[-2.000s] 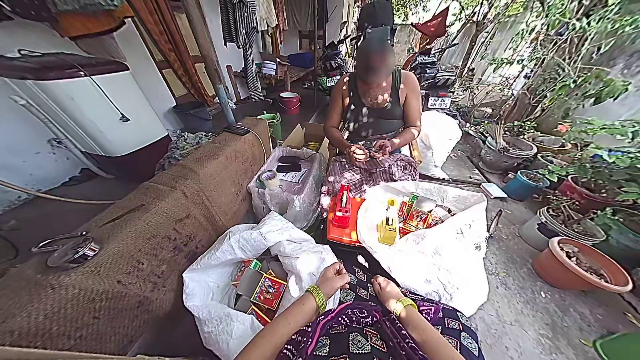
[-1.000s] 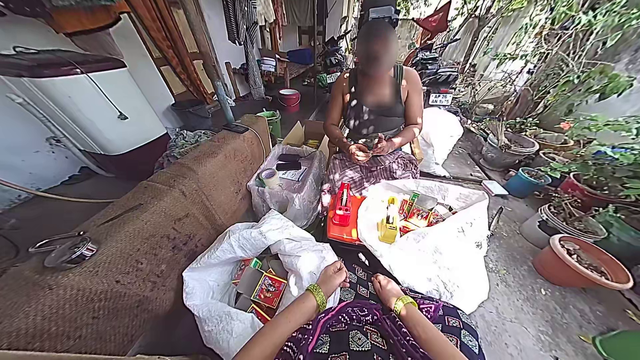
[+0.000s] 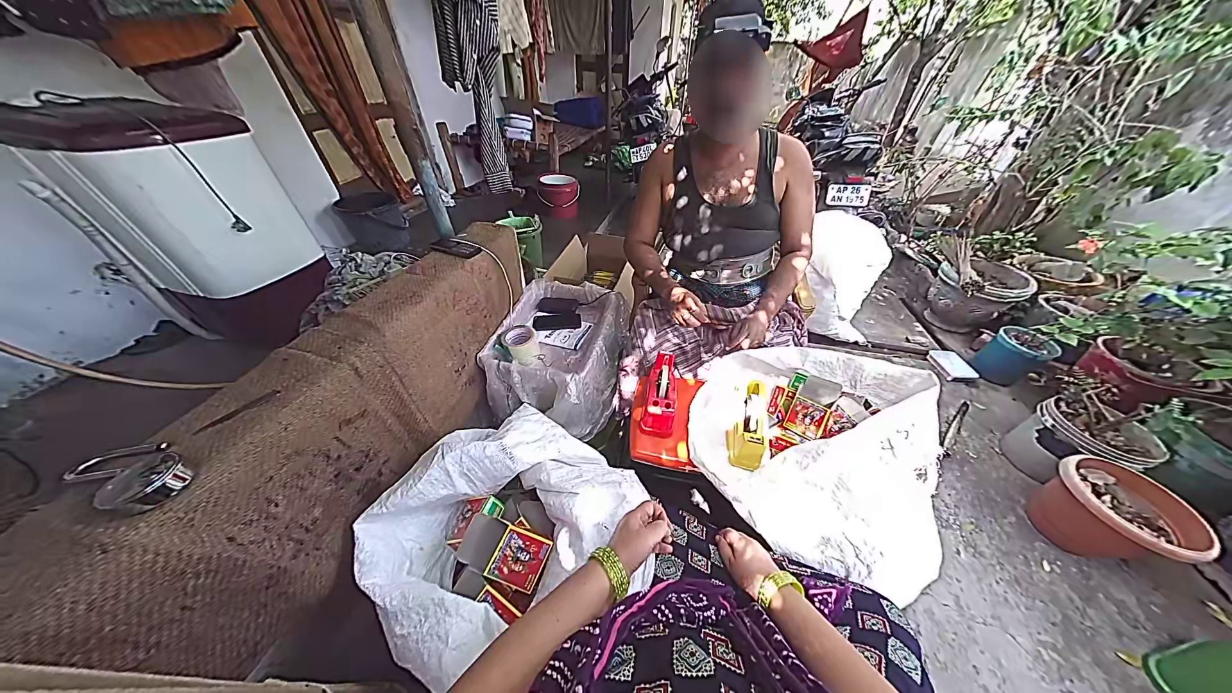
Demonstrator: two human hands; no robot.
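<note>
My left hand (image 3: 641, 535), fingers curled, is over the patterned cloth on my lap, beside a white woven sack (image 3: 414, 539). Small printed cardboard boxes (image 3: 518, 558) lie inside that sack. My right hand (image 3: 746, 561) is loosely curled above the lap, near a second white sack (image 3: 847, 510). No object shows in either hand. Ahead, a red tape dispenser (image 3: 660, 395) stands on an orange-red surface (image 3: 664, 448). A yellow tape dispenser (image 3: 748, 428) stands on the right sack, beside more printed boxes (image 3: 807, 418).
A person (image 3: 722, 221) sits opposite. A plastic-covered container (image 3: 553, 385) bears a tape roll (image 3: 522, 345) and dark items. Burlap (image 3: 289, 433) covers a long raised form at left, with a metal item (image 3: 144, 481) on it. Plant pots (image 3: 1121, 510) stand at right.
The seated person's hands, close together one second ago, are now apart over the lap, and a shiny band shows at the waist. My hands have barely moved.
</note>
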